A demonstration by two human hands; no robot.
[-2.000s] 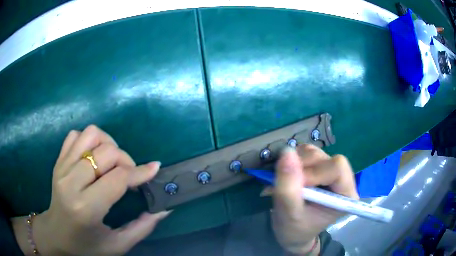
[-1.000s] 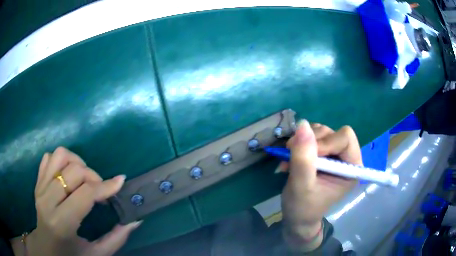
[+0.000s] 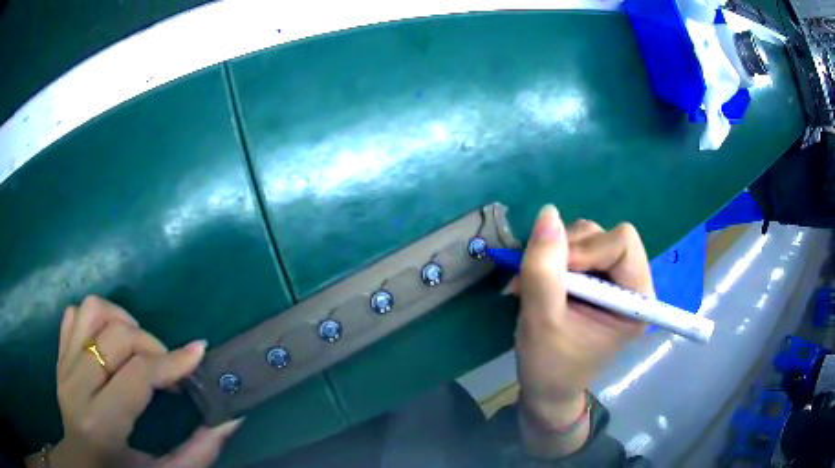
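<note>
A grey-brown bar (image 3: 355, 315) lies slanted on the green bench mat (image 3: 366, 174), its right end higher in view. A row of several round silver screw heads with a bluish tint runs along it. My left hand (image 3: 119, 375), with a gold ring, pinches the bar's left end between thumb and fingers. My right hand (image 3: 581, 320) holds a white marker pen (image 3: 632, 306) like a pen. Its blue tip is at the rightmost screw head (image 3: 478, 248); whether it touches is hard to tell.
A blue bin (image 3: 668, 55) with white crumpled material (image 3: 716, 82) stands at the bench's upper right, beside a small round metallic thing (image 3: 753, 55). A white rail (image 3: 302, 20) borders the mat's far side. Blue items and shiny floor show beyond the right edge.
The pen tip has moved from a middle screw head along the row to the rightmost one. The bar and my left hand have shifted left and slightly down in view, along with the mat seam.
</note>
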